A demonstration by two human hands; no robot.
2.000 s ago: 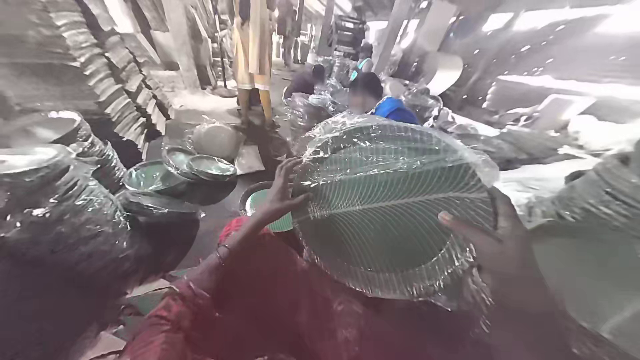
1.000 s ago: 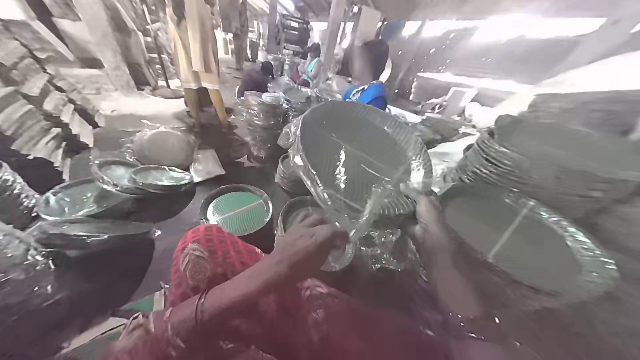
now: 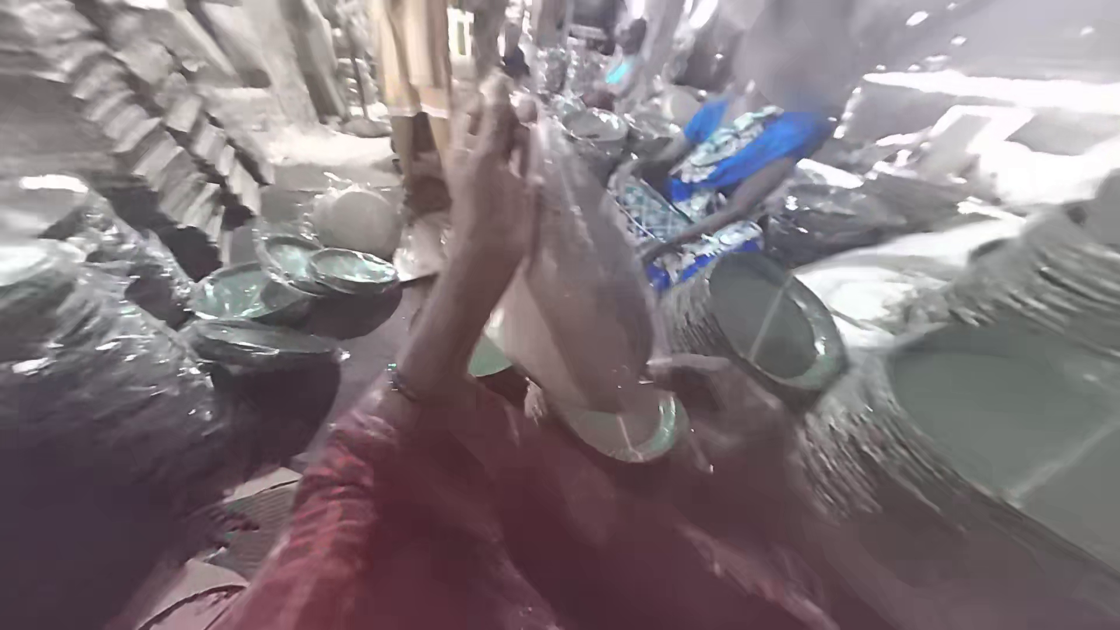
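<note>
A round leaf-patterned plate in clear plastic film [image 3: 582, 271] stands on edge before me, its pale side turned partly towards the view. My left hand [image 3: 497, 166] is raised along its upper left edge, fingers upward and against the film. At the plate's lower right edge is my right hand [image 3: 709, 381], dim and blurred, its fingers touching the film or the rim. Below the plate a small green-rimmed round plate [image 3: 626, 429] shows near my lap. Part of another green plate [image 3: 488, 357] shows behind my left forearm.
Film-wrapped green plates [image 3: 249, 293] lie at the left, near a wrapped round bundle [image 3: 354, 219]. Stacked plates [image 3: 766, 315] stand right of my right hand, with a larger stack [image 3: 1006, 394] beyond. A person in blue clothing [image 3: 744, 157] bends close by ahead; another person stands further back.
The wrapped plate has turned from showing its green face to standing nearly edge-on. My left hand has risen from the film at its lower edge to its upper edge. The person in blue appears closer.
</note>
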